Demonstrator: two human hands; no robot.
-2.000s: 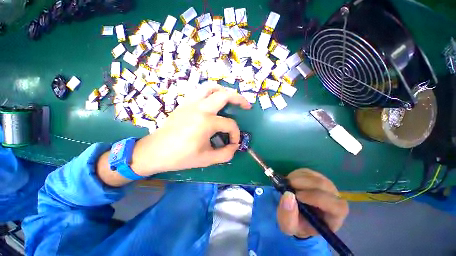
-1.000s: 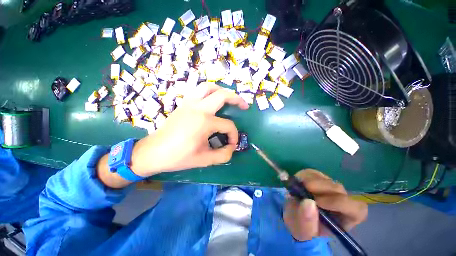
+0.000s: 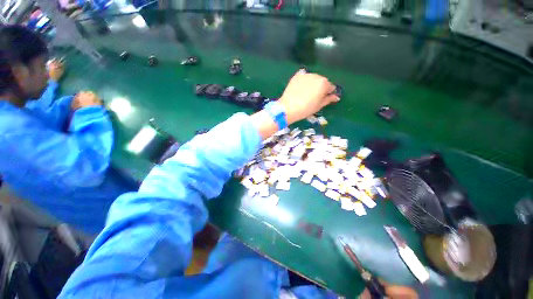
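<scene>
My left hand (image 3: 308, 96) is stretched out to the far side of the mat, beyond the pile of silver-white battery cells (image 3: 318, 160). A small dark device unit (image 3: 338, 91) shows at its fingertips, blurred and mostly covered by the fingers. My right hand (image 3: 397, 291), cut off by the bottom edge, holds the soldering iron (image 3: 363, 271) with its tip pointing up and left over the green mat. A row of dark units (image 3: 228, 93) lies left of my left hand.
The fume fan (image 3: 415, 198), white-handled blade (image 3: 407, 255) and round tan tub (image 3: 470, 251) stand at the right. A single dark unit (image 3: 387, 113) lies beyond the pile. More small units (image 3: 235, 66) lie farther back. A person in a blue smock (image 3: 52, 146) sits at left.
The view has tilted up and turned. My left hand has moved from the near side of the pile to its far side. My right hand with the iron is lower in the picture.
</scene>
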